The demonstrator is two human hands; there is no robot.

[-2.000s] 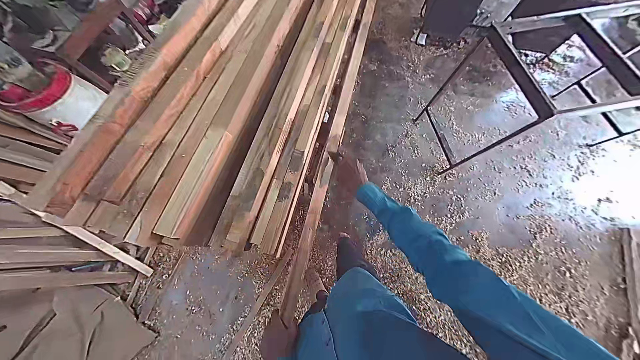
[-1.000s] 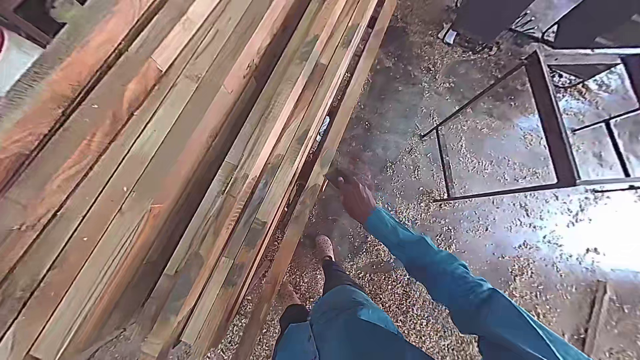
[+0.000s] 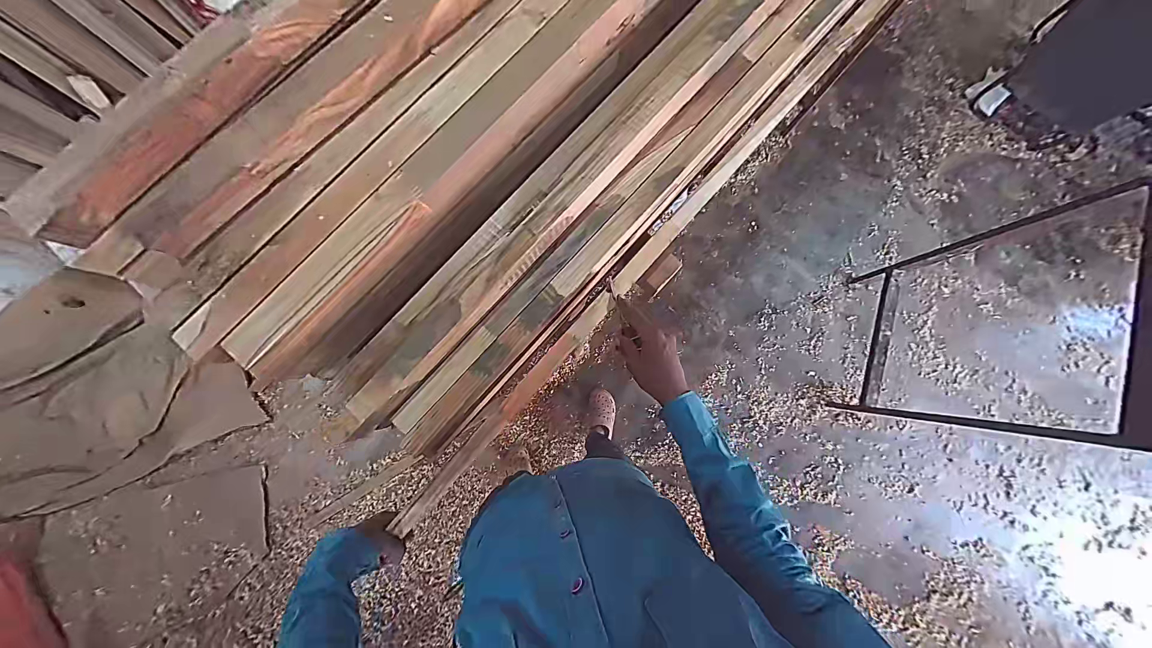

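Observation:
A long, narrow wooden strip [image 3: 576, 335] runs diagonally along the near side of a stack of wooden boards [image 3: 423, 207]. My left hand [image 3: 382, 537] grips the strip's lower end, low in the view. Farther up, my right hand [image 3: 650, 351] is at the strip's outer edge, its fingertips against the wood; whether they close around it cannot be made out. A short block-like wooden piece [image 3: 664, 274] juts out beside the strip just above my right hand.
Wood shavings cover the concrete floor [image 3: 765, 288]. A dark metal frame [image 3: 877, 337] stands at the right, a dark object [image 3: 1084, 67] at the upper right. Crumpled brown sheeting [image 3: 99, 396] lies at the left, with more boards [image 3: 81, 45] at the upper left.
The view has turned, so the boards now slant more. My left hand, out of view one second ago, shows again at the strip's lower end. My right hand remains beside the strip.

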